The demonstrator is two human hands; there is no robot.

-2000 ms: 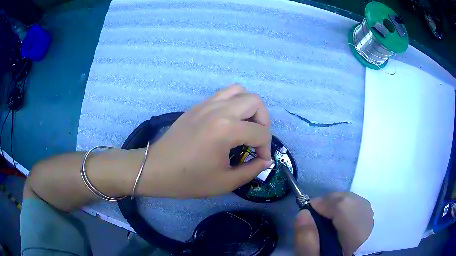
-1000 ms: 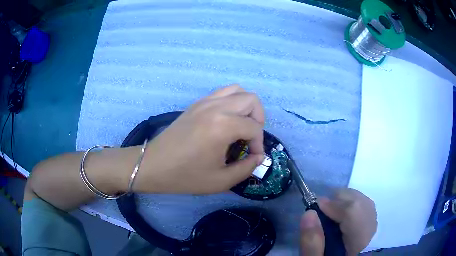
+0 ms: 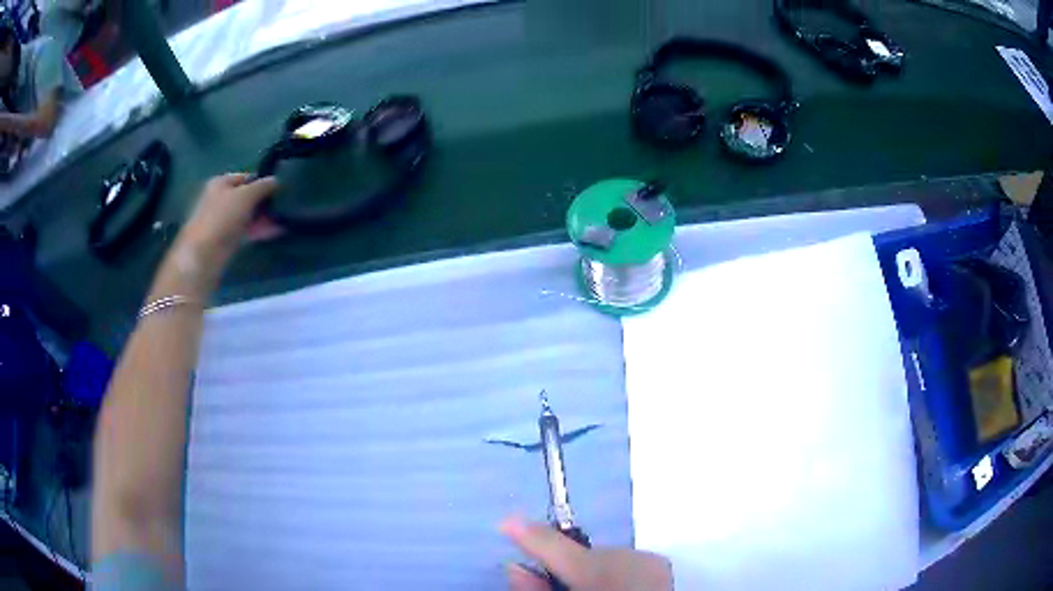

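My left hand (image 3: 237, 208) is stretched out to the green belt at the far left and grips the headband of a black headset (image 3: 375, 199). That headset lies at the belt's near side, a little blurred, with its two ear cups pointing away; one cup is open and shows a pale part. My right hand (image 3: 589, 566) is at the bottom edge, partly cut off, and holds the soldering iron (image 3: 557, 473) by its dark handle. The iron's tip points away over the foam sheet (image 3: 381, 404), above the dark tear.
A solder wire spool (image 3: 624, 248) stands at the foam's far edge. White paper (image 3: 762, 427) lies to the right. A blue tray (image 3: 941, 450) holds a yellow sponge (image 3: 993, 398). More headsets (image 3: 710, 52) lie on the green belt (image 3: 508, 150). A person (image 3: 40, 87) sits far left.
The view has lifted towards the belt. My left hand has left the work spot and reached forward-left, and the headset is now on the belt. My right hand still holds the iron, away from any board.
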